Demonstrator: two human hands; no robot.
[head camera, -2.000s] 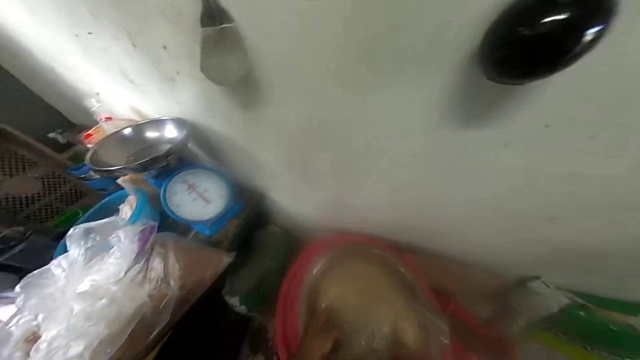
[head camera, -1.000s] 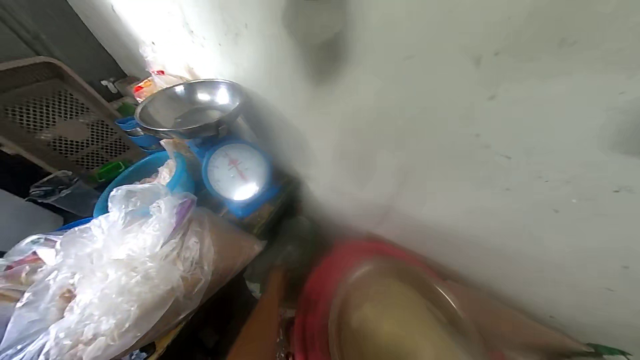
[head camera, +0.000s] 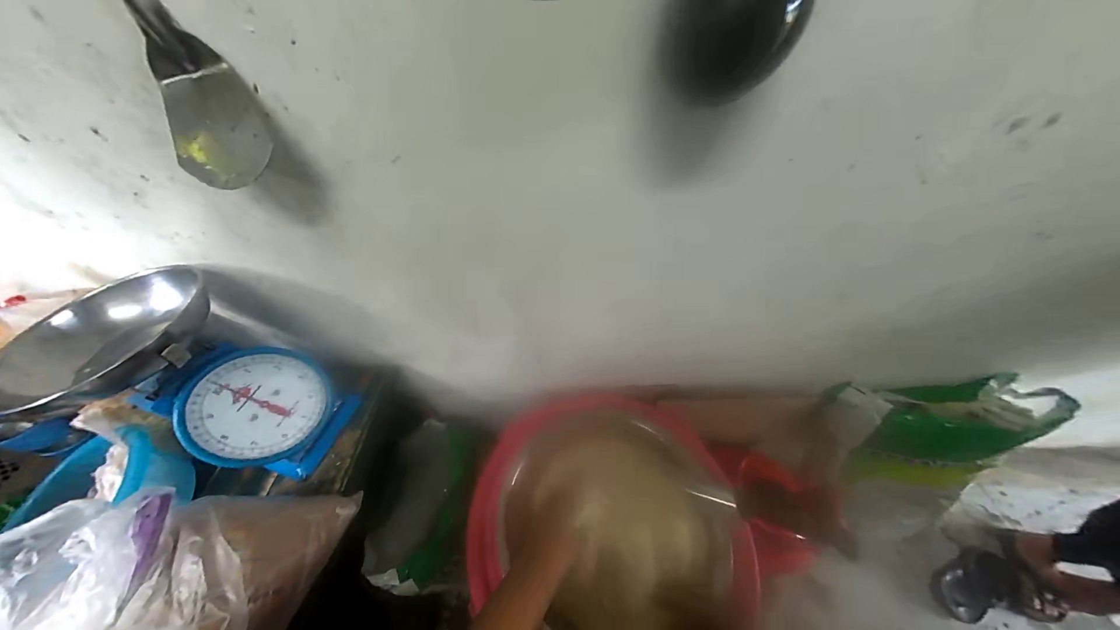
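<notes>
A red plastic basin (head camera: 486, 525) stands at the bottom centre with a metal bowl (head camera: 713, 499) inside it. Pale tan loose or doughy material (head camera: 639, 516) fills the bowl; blur hides its exact kind. My left hand (head camera: 556, 525) reaches into the bowl from below and touches this material, its fingers blurred. Whether it grips any of it cannot be told. My right hand cannot be made out.
At left is a blue dial scale (head camera: 254, 407) with a steel pan (head camera: 105, 341), near a blue basin (head camera: 157, 468) and plastic bags (head camera: 201, 560). A spatula (head camera: 214, 122) hangs on the wall. Right are a red container (head camera: 779, 516), a green bag (head camera: 945, 429) and a person's feet (head camera: 1006, 569).
The view has swung right since a second ago. My left forearm, left of the basin's rim then, now reaches over the rim into the bowl.
</notes>
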